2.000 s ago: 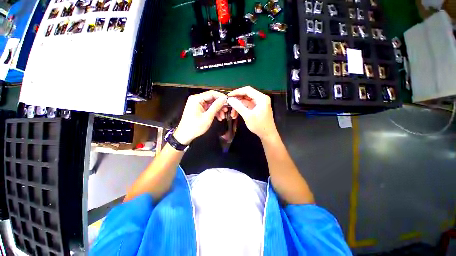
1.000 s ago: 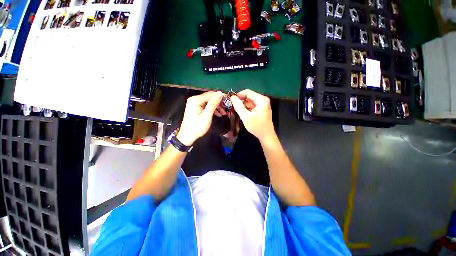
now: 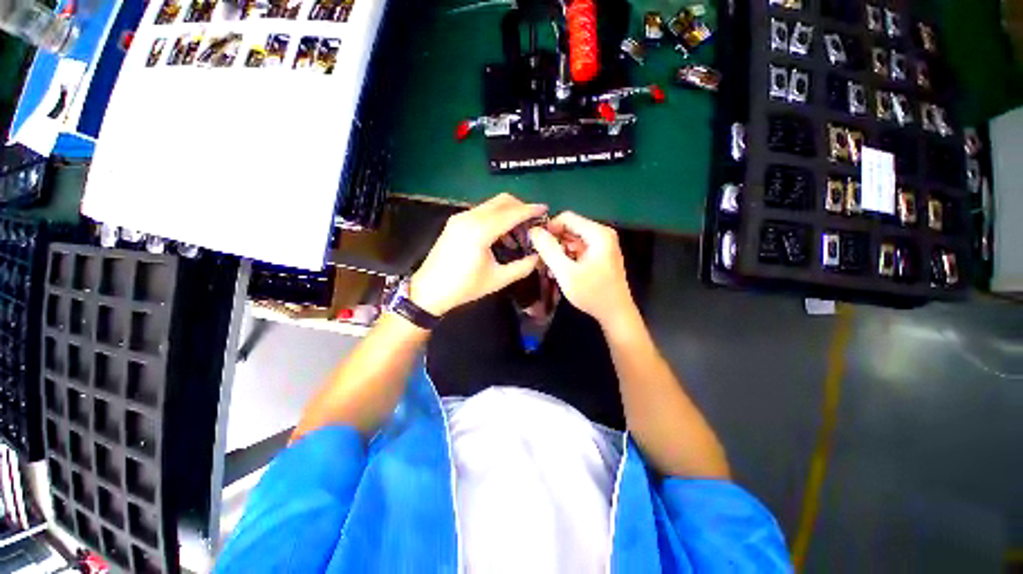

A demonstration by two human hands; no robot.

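Note:
My left hand [image 3: 477,258] and my right hand [image 3: 587,260] are together just off the bench's front edge. Both hold a small component [image 3: 531,231] between their fingertips; the fingers cover most of it, and its details are too small to tell. The black fixture [image 3: 559,151] stands on the green mat beyond my hands. Its large red grip [image 3: 583,40] is at the top, and small red-tipped side clamps are at its left and right. No hand touches the fixture.
A black parts tray [image 3: 825,233] with small silver and gold pieces and a white label is at right. A white tray [image 3: 224,146] with rows of modules is at left. Loose parts [image 3: 692,27] lie on the mat [image 3: 662,168]. Empty black trays [image 3: 107,370] stand lower left.
The view has shifted, so the bench things sit further right in the picture. The left hand has turned and its fingers now cover more of the component. Both hands still hold it.

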